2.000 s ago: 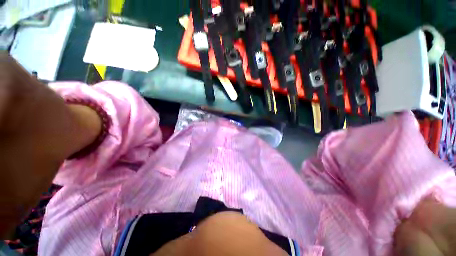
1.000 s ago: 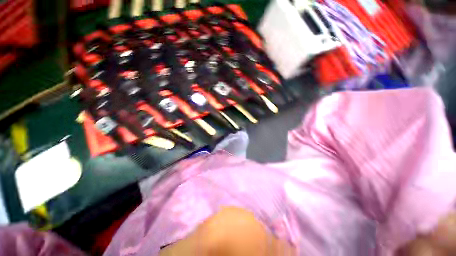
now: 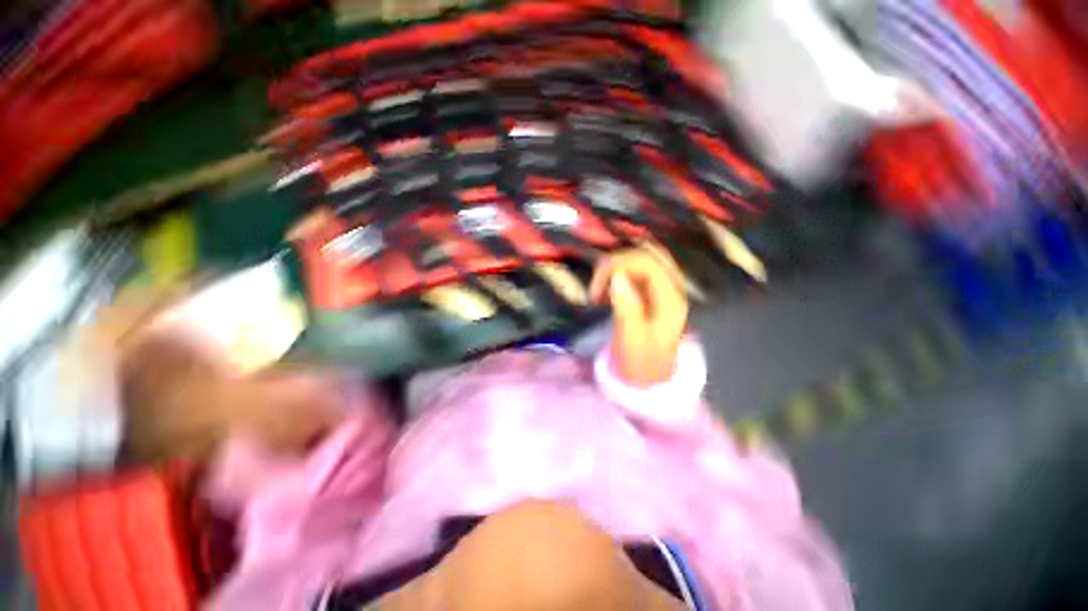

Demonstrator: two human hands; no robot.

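Note:
The red watch tray [image 3: 340,281] lies on the bench in front of me, its pockets filled with black-strap smartwatches [image 3: 555,215]. Pale strap ends hang over its near edge. My right hand [image 3: 647,292] is at the tray's near edge, fingers curled; blur hides whether it holds anything. My left hand [image 3: 167,382] is strongly blurred at the left, beside the white paper sheet [image 3: 245,313], which it partly overlaps. What it holds, if anything, cannot be told.
A white boxy object [image 3: 793,90] stands right of the tray, with purple-white cables [image 3: 972,72] beyond. Red trays [image 3: 107,543] are at the lower left, more red [image 3: 107,72] at the upper left. Yellow-black tape [image 3: 859,388] marks the floor at the right.
My right hand has come up from the lower right to the tray's near edge. My left hand has come into view near the paper. The tray appears further right as the view shifted.

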